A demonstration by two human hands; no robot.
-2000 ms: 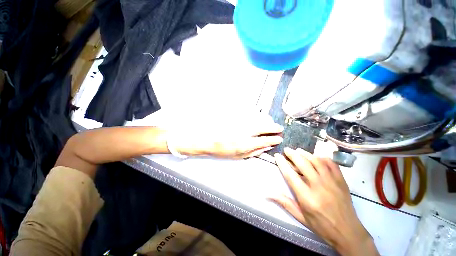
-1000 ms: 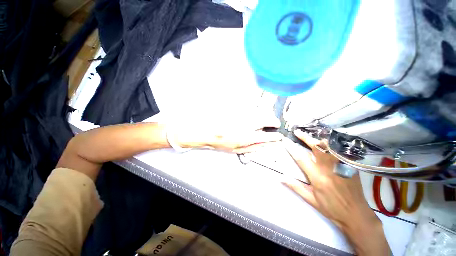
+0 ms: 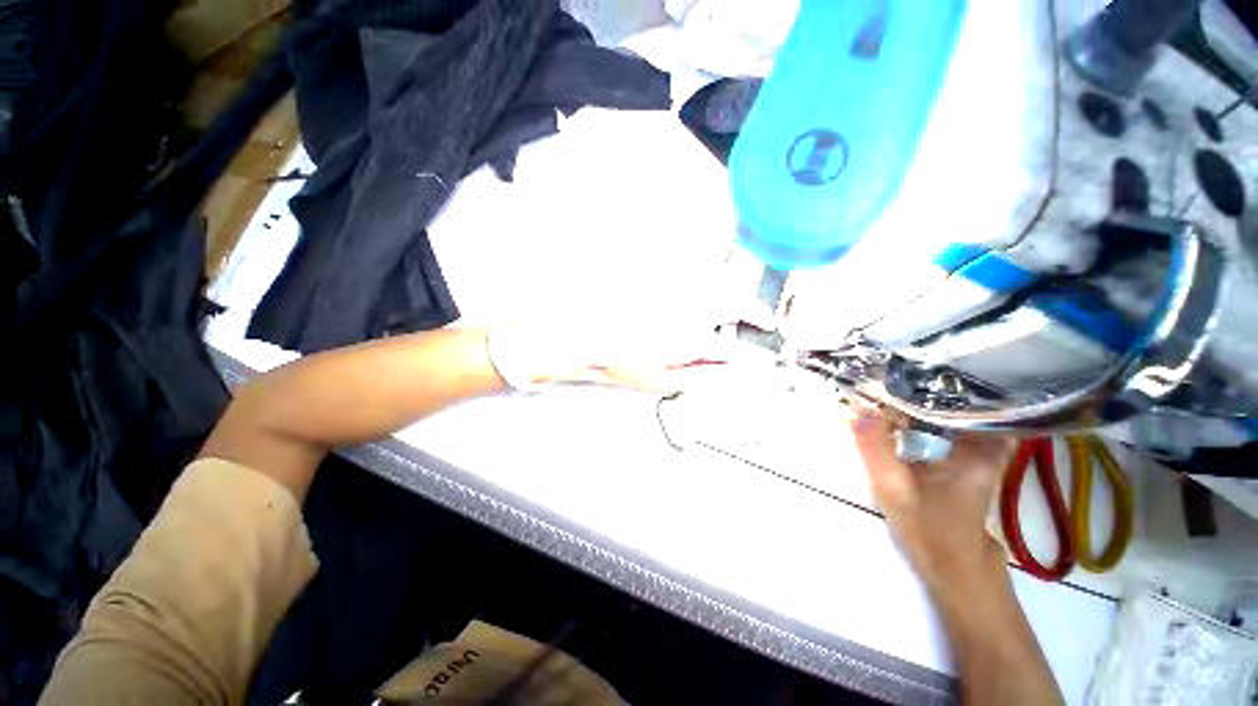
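Observation:
The white sewing machine (image 3: 1014, 324) with blue stripes stands on the right, its shiny presser foot area (image 3: 807, 359) low at its left end. My left hand (image 3: 649, 361) lies flat on the table with its fingertips just left of the foot; it is washed out by glare. A small bit of dark strip (image 3: 770, 293) shows behind the foot. My right hand (image 3: 924, 462) is partly hidden under the machine head, its fingers out of sight. Whether either hand holds cloth cannot be seen.
Dark cut pieces (image 3: 400, 179) lie at the upper left of the white table (image 3: 580, 483). A blue rounded attachment (image 3: 828, 152) is above the foot. Red and yellow scissor handles (image 3: 1042, 510), a brown block (image 3: 1197, 508) and a clear packet (image 3: 1173, 655) lie right. Dark cloth (image 3: 104, 372) hangs left.
The grey-black strip beside the needle, clear two seconds ago, has mostly gone from view. My right hand has moved away from my left, in under the machine head. The camera view has shifted.

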